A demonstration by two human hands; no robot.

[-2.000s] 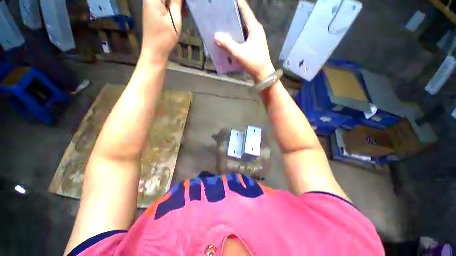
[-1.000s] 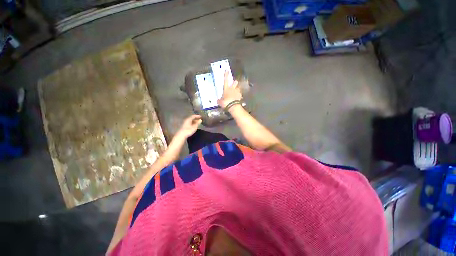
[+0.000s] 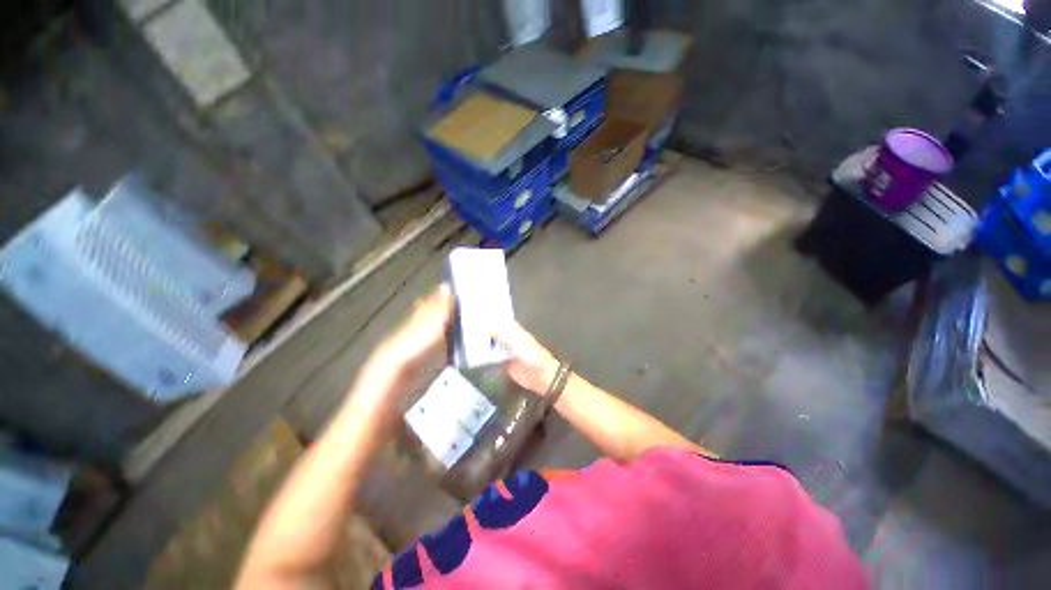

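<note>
A white folded sheet-metal housing (image 3: 482, 302) is held up between both hands. My left hand (image 3: 417, 334) grips its left side. My right hand (image 3: 528, 355) holds its lower right end, near a small dark hole. A second white metal piece (image 3: 450, 417) with small holes lies on the wrapped stool (image 3: 498, 444), just below the held one. The stool is partly hidden by my right arm and shirt.
Large perforated housings (image 3: 144, 300) hang at the left. Blue crates (image 3: 490, 190) and an open cardboard box (image 3: 605, 161) stand ahead. A purple bucket (image 3: 905, 171) stands on a dark bin at right. The plywood platform (image 3: 248, 490) is low left.
The view has swung right and up. One housing has been lifted off the stool and is now between both hands. The other piece remains on the stool.
</note>
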